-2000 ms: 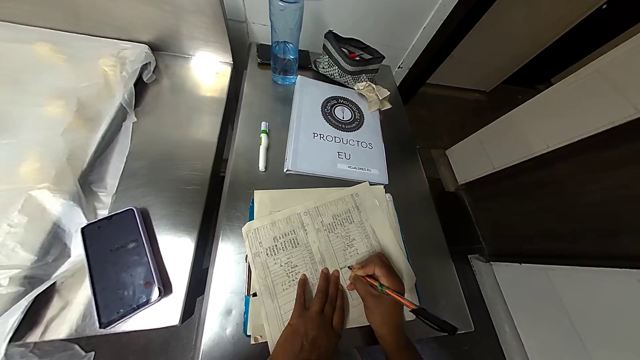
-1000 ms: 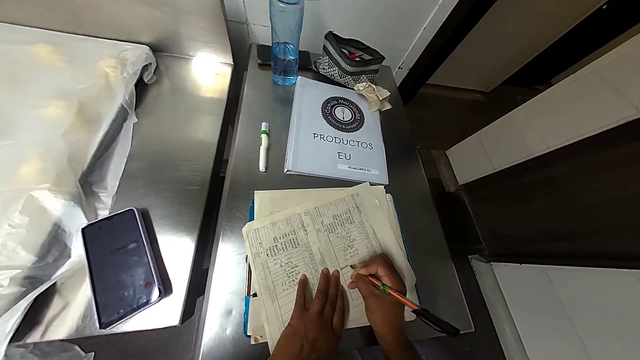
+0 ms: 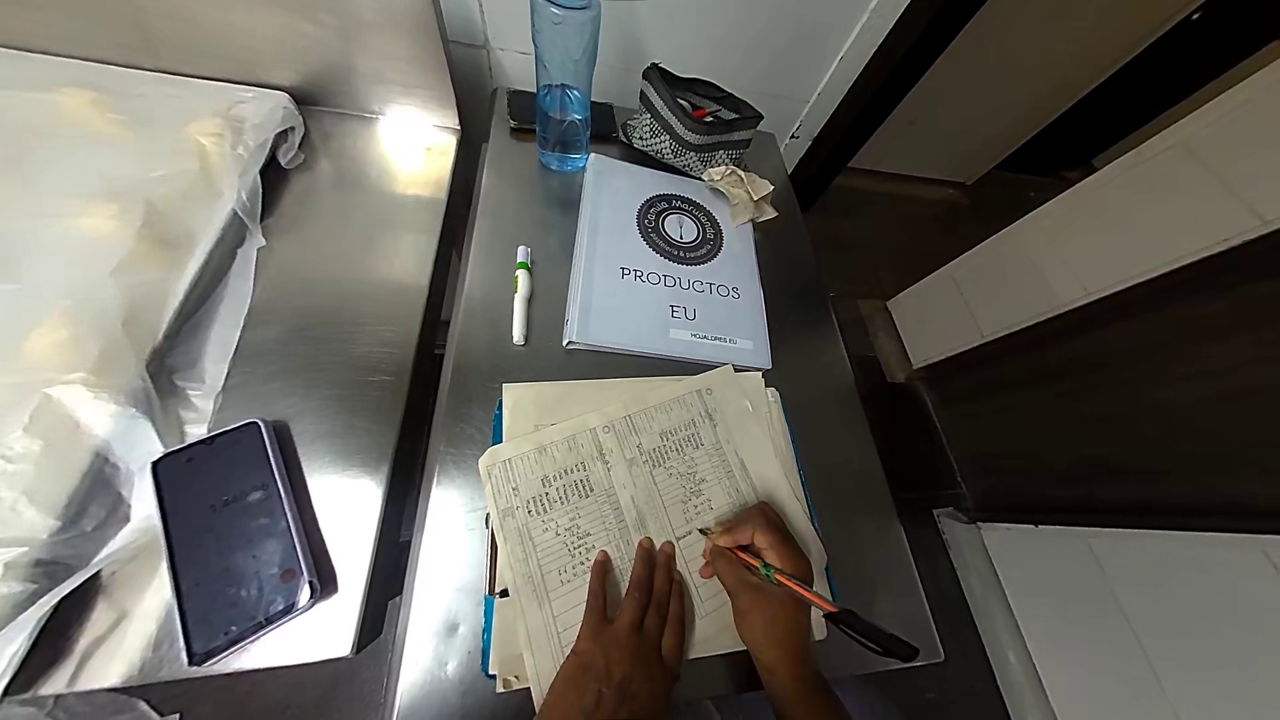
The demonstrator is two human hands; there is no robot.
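Note:
My left hand (image 3: 630,635) lies flat on a printed form (image 3: 560,530) with handwritten columns, its fingers slightly spread. In my right hand (image 3: 760,570) is an orange pen (image 3: 800,588) with a black cap on its rear end; the tip meets the form's right-hand column. Beneath the form are more papers and a blue clipboard (image 3: 489,640), of which only the edges show. Beyond the papers lies a white binder (image 3: 660,300) with printed writing and a round black emblem. A white correction pen (image 3: 521,300) with a green band lies left of the binder.
On the steel table (image 3: 470,420) stand a blue water bottle (image 3: 564,110) and a patterned zip pouch (image 3: 695,120), with crumpled paper (image 3: 742,193) beside it. A dark flat object (image 3: 522,110) lies behind the bottle. A phone (image 3: 235,540) and plastic sheeting (image 3: 120,250) rest on the left steel counter.

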